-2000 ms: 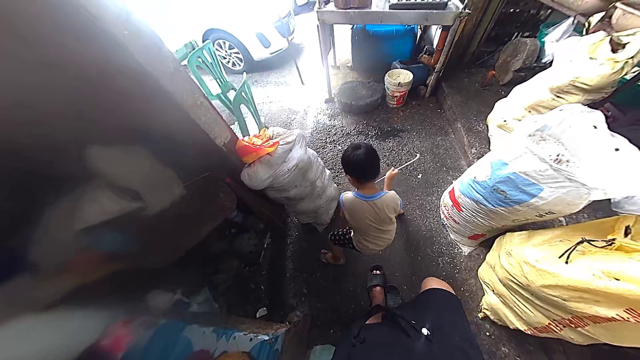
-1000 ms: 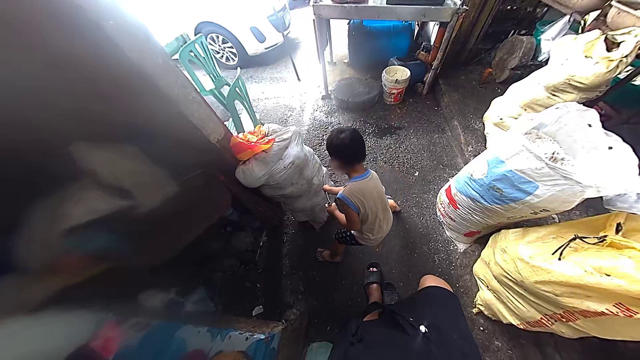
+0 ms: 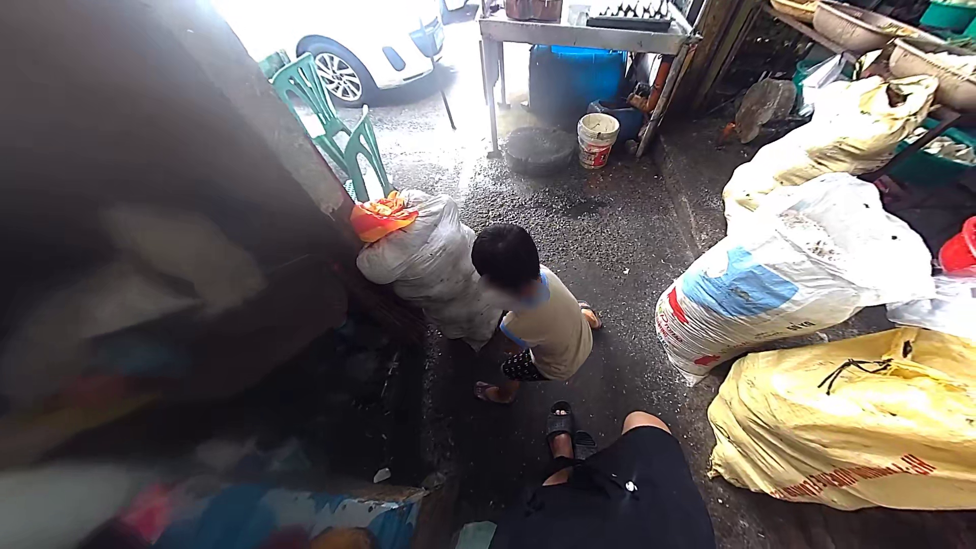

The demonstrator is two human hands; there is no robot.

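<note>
Neither my left hand nor my right hand shows in the head view. My knee and dark shorts (image 3: 625, 488) are at the bottom, with a black slide sandal (image 3: 560, 419) on my foot. Just beyond my feet a small person in a beige shirt (image 3: 560, 328) crouches on the wet pavement, facing left. That person's hands are hidden or too unclear to make out. Close in front of them stands a stuffed whitish sack (image 3: 435, 267), with orange plastic (image 3: 383, 217) at its top.
On the right lie a yellow sack (image 3: 831, 427), a white sack (image 3: 770, 282) and a cream sack (image 3: 823, 145). Farther off are a metal table (image 3: 579, 32), a white bucket (image 3: 597, 141), a tire-like black round object (image 3: 540, 152), green plastic chairs (image 3: 309, 95) and a parked white car (image 3: 381, 46). A dark wall fills the left.
The small person, first with their back to me and a thin, pale curved thing raised at right, has turned left toward the whitish sack. That thing no longer shows.
</note>
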